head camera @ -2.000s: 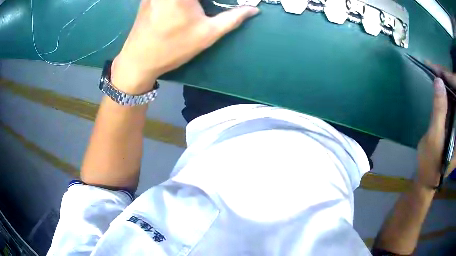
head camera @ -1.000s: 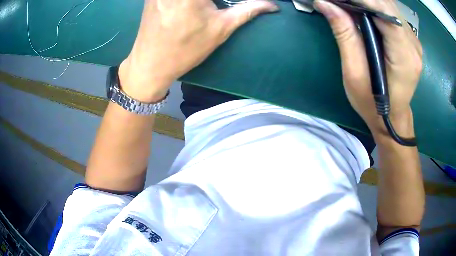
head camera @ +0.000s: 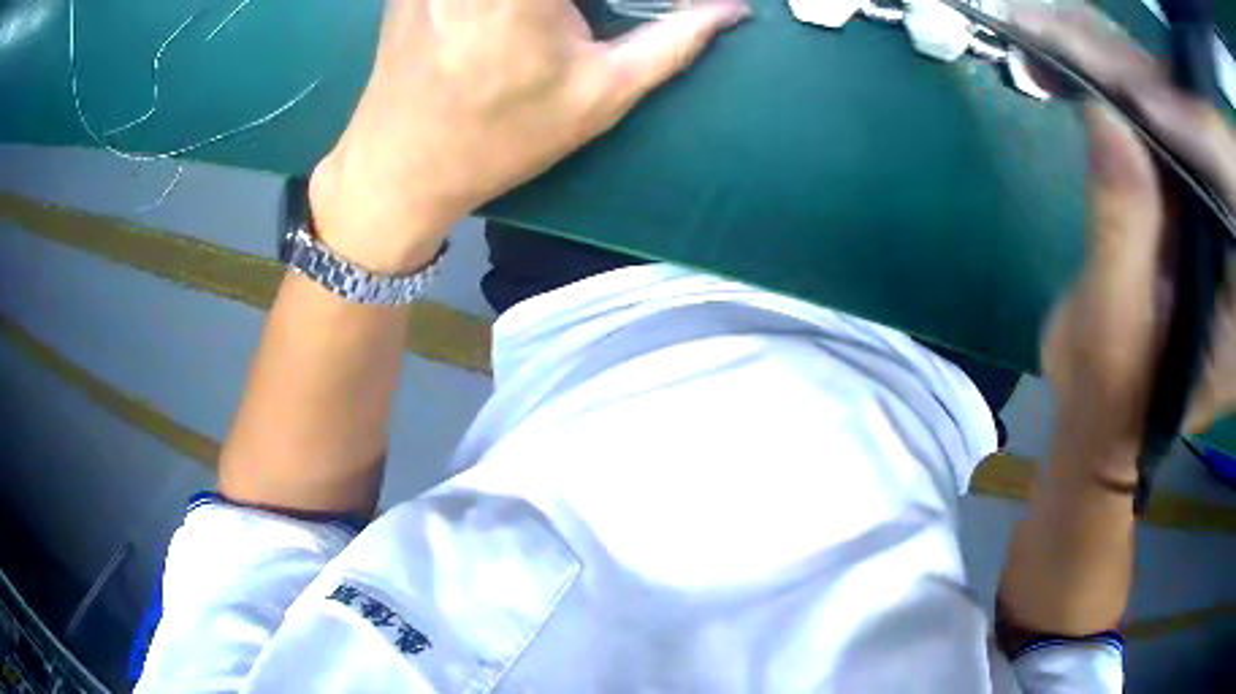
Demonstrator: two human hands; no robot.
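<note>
A strip of silver-white units (head camera: 938,27) lies on the green bench at the top edge, cut off by the picture. My left hand (head camera: 495,102) lies at its left side, thumb stretched toward the strip, fingers cut off by the top edge; what they hold is hidden. My right hand (head camera: 1132,231) is blurred at the right, closed around the black soldering iron (head camera: 1186,271). A thin dark tool, likely tweezers (head camera: 1084,75), also shows blurred at this hand, over the strip's right end.
Thin solder wire (head camera: 149,147) curls on the green bench (head camera: 813,203) at the left, one end over the front edge. My body in a white shirt is close to the bench edge. The grey floor (head camera: 81,319) has yellow lines. A blue object (head camera: 1213,461) shows at the right edge.
My right hand came in from the right edge to the strip, then moved back right with the iron, baring more of the strip. My left hand shifted slightly.
</note>
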